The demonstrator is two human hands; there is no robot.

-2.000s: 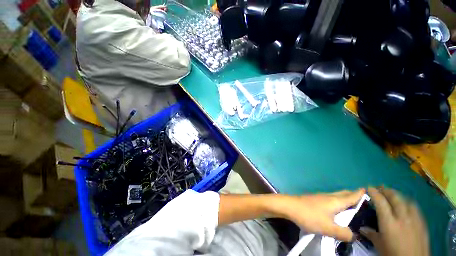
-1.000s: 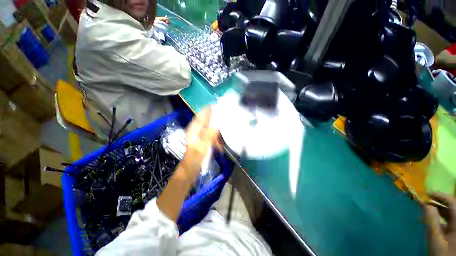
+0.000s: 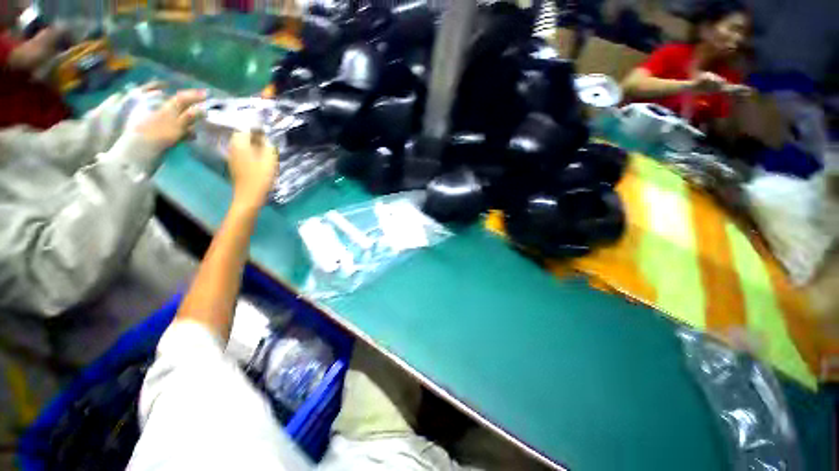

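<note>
My left hand (image 3: 253,166) reaches far out to the upper left, over the bench edge side. Its fingertips are at the lower edge of a white part (image 3: 241,116), likely the camera housing, and seem to pinch it. The part is blurred. A coworker's hand (image 3: 172,120) is close to its left end; whether that hand grips it is unclear. My right hand is not in view. A clear bag with white pieces (image 3: 386,228) lies flat on the green bench (image 3: 515,340).
Glossy black shells (image 3: 543,198) are heaped at the back beside a grey post (image 3: 448,83). A striped sheet (image 3: 708,248) lies to the right, with crumpled clear plastic (image 3: 745,405) before it. A blue bin (image 3: 322,405) is at lower left. A person in red (image 3: 676,78) is across the bench.
The view has swung right. My left hand has moved away with the white housing to the coworker's hand. My right hand, partly visible at the right edge before, has left the picture.
</note>
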